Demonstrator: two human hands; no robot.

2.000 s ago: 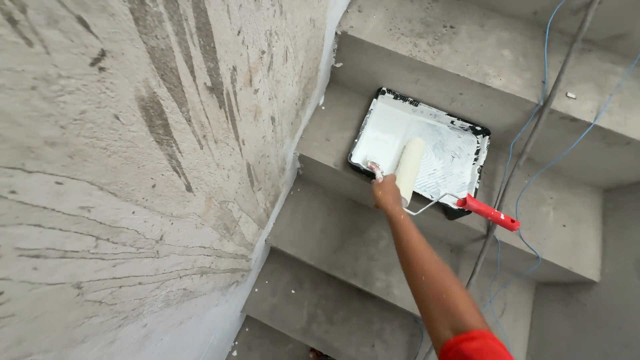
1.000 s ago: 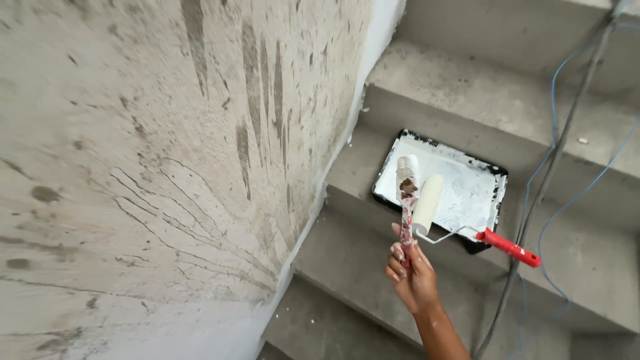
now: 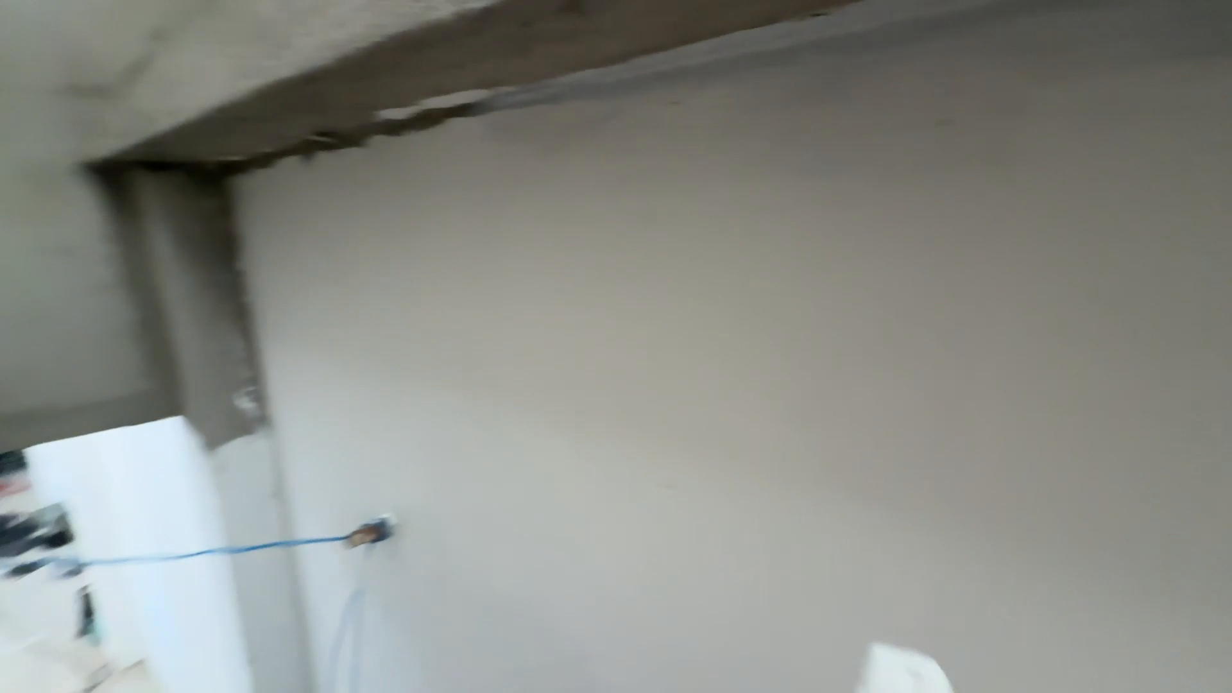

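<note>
Neither my left hand nor my right hand shows in the head view. At the bottom edge, right of the middle, the tip of a white object pokes into view; it may be the brush's bristles, but too little of it shows to tell. Behind it stands a broad, smooth, pale wall. The paint tray and the roller are out of view.
A blue cable runs from the left to a wall outlet. Overhead is a rough concrete beam, meeting a concrete column at left. Blurred objects lie beyond the bright opening.
The view has swung away from the stairs to another wall. The hand with the paint-covered brush, the tray and the red-handled roller, seen a second ago, have left the view.
</note>
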